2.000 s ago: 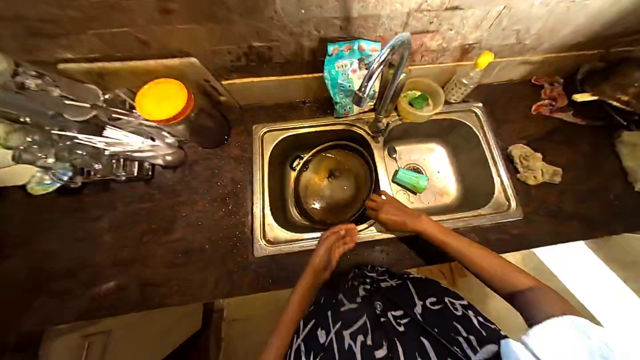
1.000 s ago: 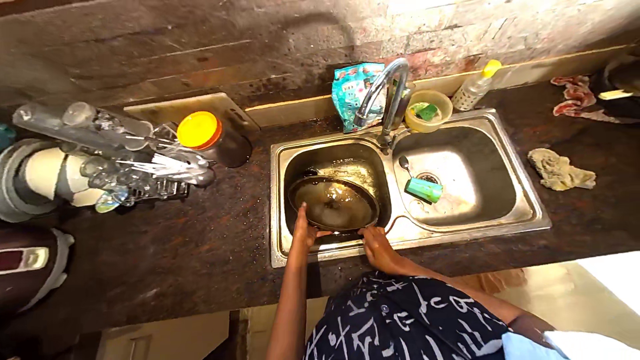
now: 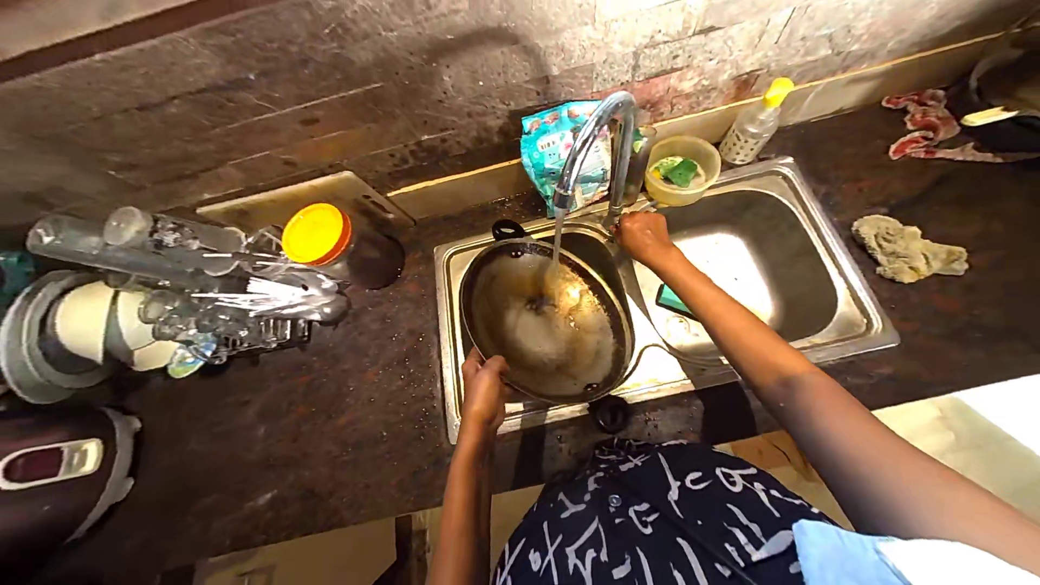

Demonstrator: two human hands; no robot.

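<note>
A round dark pan (image 3: 540, 321) with two black loop handles rests over the left basin of the steel double sink (image 3: 873, 345), with cloudy water in it. My left hand (image 3: 485, 390) grips its near-left rim. Water runs into the pan from the curved chrome faucet (image 3: 581, 142). At the faucet's base, my right hand (image 3: 643, 234) is closed around what looks like the tap's control, mostly hidden under my fingers. A green sponge (image 3: 673, 301) lies in the right basin, partly behind my right forearm.
Behind the sink stand a teal packet (image 3: 544, 150), a plastic tub (image 3: 703, 166) and a bottle with a yellow cap (image 3: 749, 134). A rag (image 3: 906, 248) lies on the right. To the left are an orange-lidded jar (image 3: 317, 234), a rack of glasses and dishes (image 3: 203, 276) and a dark appliance (image 3: 49, 504).
My right hand has moved from the sink's near edge to the faucet base. Water now runs from the spout. The pan has come up out of the left basin to its rim.
</note>
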